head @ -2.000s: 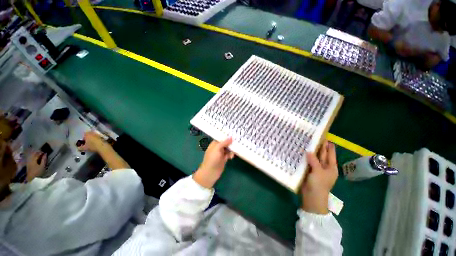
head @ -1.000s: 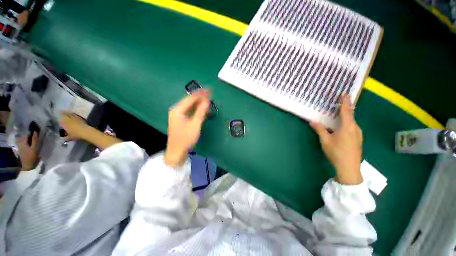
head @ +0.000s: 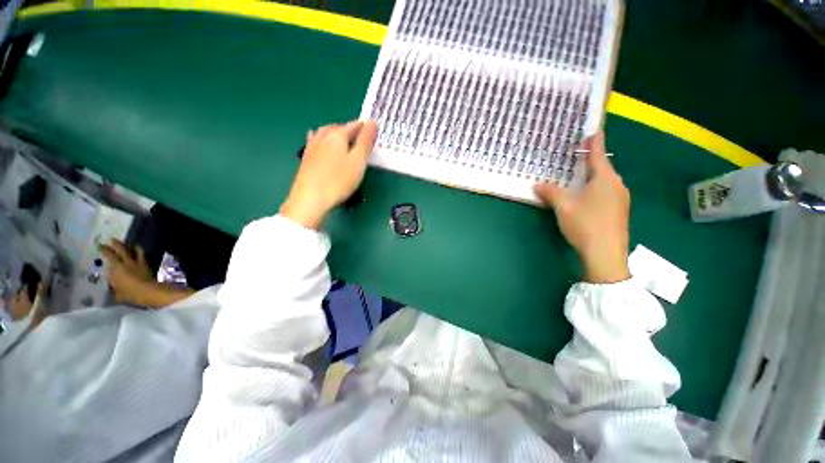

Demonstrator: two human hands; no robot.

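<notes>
The white component tray (head: 507, 187) with dense rows of small wired parts lies at top centre, its far side cut off by the picture's edge. My left hand (head: 333, 170) is at its near left corner, fingertips against the edge. My right hand (head: 597, 217) grips its near right corner, thumb on the rim. One black watch housing (head: 405, 220) lies on the green mat below the tray. Dark bits of other housings show beside and under my left hand, mostly hidden.
A white pad (head: 659, 273) lies right of my right wrist. A whitish dispenser bottle (head: 731, 194) with a metal top stands at right, beside a white stack of blister trays (head: 780, 335). A yellow line (head: 683, 131) crosses the green mat. Another worker's hand (head: 129, 274) is at lower left.
The tray has turned and moved left in view, nearer my left hand. My left hand has gone from above the housings to the tray's corner. My right hand stays on the tray.
</notes>
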